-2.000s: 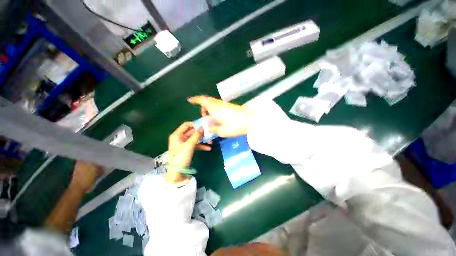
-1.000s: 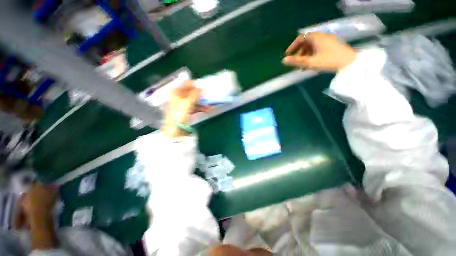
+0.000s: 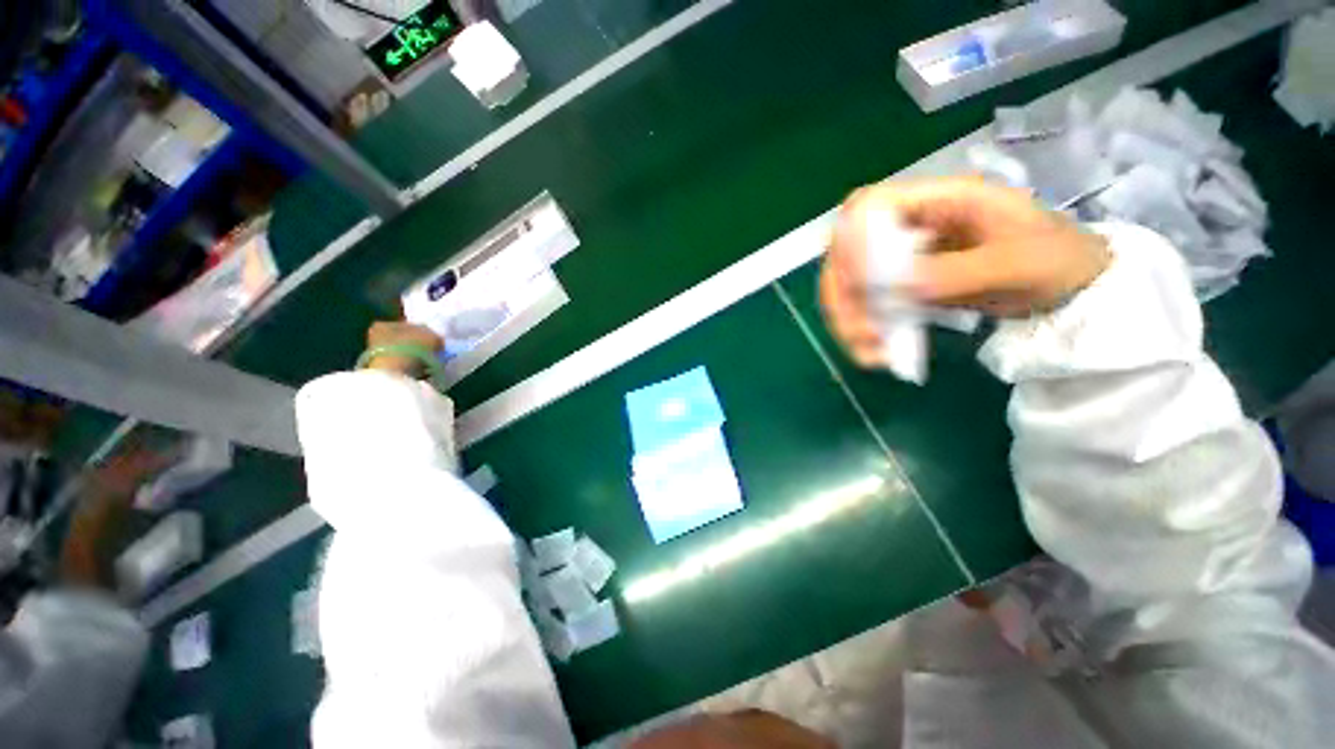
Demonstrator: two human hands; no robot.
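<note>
My right hand (image 3: 952, 271) is blurred and closed around a white packet (image 3: 898, 285), above the bench near the heap of white packets (image 3: 1157, 168). My left hand (image 3: 398, 351), with a green wristband, is at the near end of an open white box base (image 3: 505, 325) on the belt; its fingers are partly hidden and I cannot tell whether they grip it. A white box with a dark picture (image 3: 498, 261) lies against that base's far side. A stack of blue cards (image 3: 684, 451) lies on the bench in front of me.
Another open box (image 3: 1010, 56) with blue contents is on the green belt (image 3: 688, 161). The pale edge rail (image 3: 659, 334) separates belt and bench. Small packets (image 3: 568, 593) lie beside my left sleeve. A grey post (image 3: 147, 373) crosses the left. Another person's blurred hand (image 3: 100, 512) is at far left.
My right hand has moved from over the belt to the near side of the rail and now holds a white packet. My left hand has shifted left; the box base now rests beside the pictured box.
</note>
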